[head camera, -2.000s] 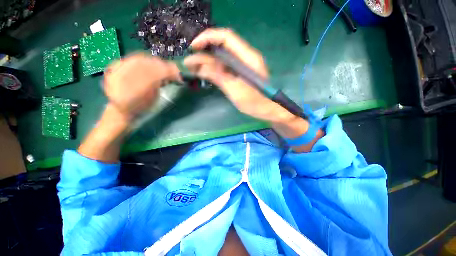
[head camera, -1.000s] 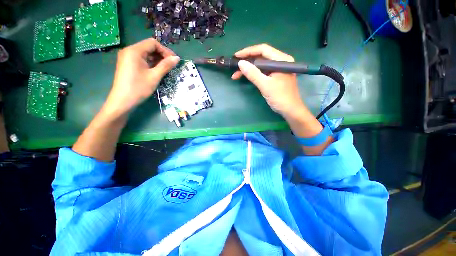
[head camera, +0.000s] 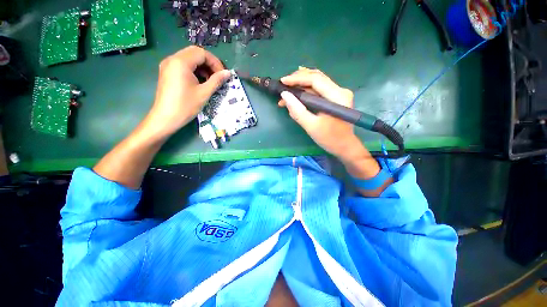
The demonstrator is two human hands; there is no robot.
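A small circuit board (head camera: 236, 107), whitish face up, lies on the green mat in front of me, its connectors toward my body. My left hand (head camera: 189, 87) is at the board's far left corner, thumb and finger pinched together; what they hold is too small to tell. My right hand (head camera: 321, 108) holds a thick black soldering iron (head camera: 330, 107) like a pen. The iron's metal tip points left at the board's far corner, close to my left fingertips. Whether it touches the board is unclear.
Small black components (head camera: 225, 18) lie heaped behind the board. Green boards (head camera: 51, 108) lie at left. A blue spool (head camera: 468, 21) and black-handled cutters (head camera: 399, 27) lie at the upper right. A black tray (head camera: 528, 90) stands far right. A blue cord (head camera: 435, 80) runs to my right wrist.
The board lay under my hands in a blur earlier and now shows flat on the mat. Since one second ago, my left hand moved slightly right and the iron tilted, its rear lower.
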